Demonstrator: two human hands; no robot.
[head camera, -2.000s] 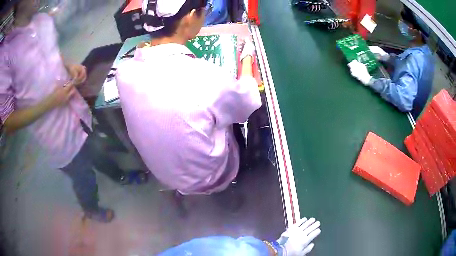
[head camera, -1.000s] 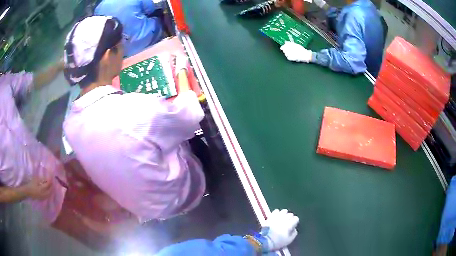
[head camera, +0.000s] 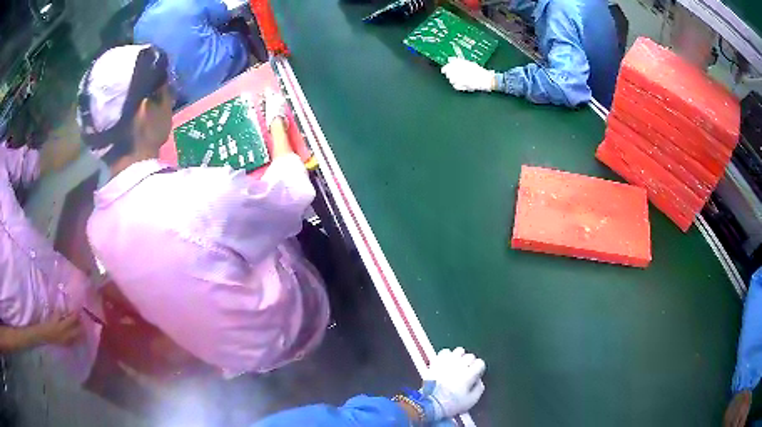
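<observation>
My left hand (head camera: 455, 384), in a white glove with a blue band and a beaded bracelet at the wrist, rests on the white-and-red edging (head camera: 368, 242) of the conveyor belt at the bottom centre. Its fingers are curled and no object shows in it; the underside is hidden. My right hand is not in view. A red-orange foam pad (head camera: 581, 215) lies flat on the dark green belt (head camera: 426, 167), right of and beyond my hand, not touching it.
Several foam pads (head camera: 668, 125) are stacked at the belt's right edge. A blue-sleeved person beyond holds a green circuit board (head camera: 451, 37). A pink-smocked person sits left at another board (head camera: 221, 138). A blue sleeve with a bare hand (head camera: 738, 410) shows lower right.
The view has swung right, so people and pads sit further left. My gloved hand went from spread fingers to curled fingers on the belt edging.
</observation>
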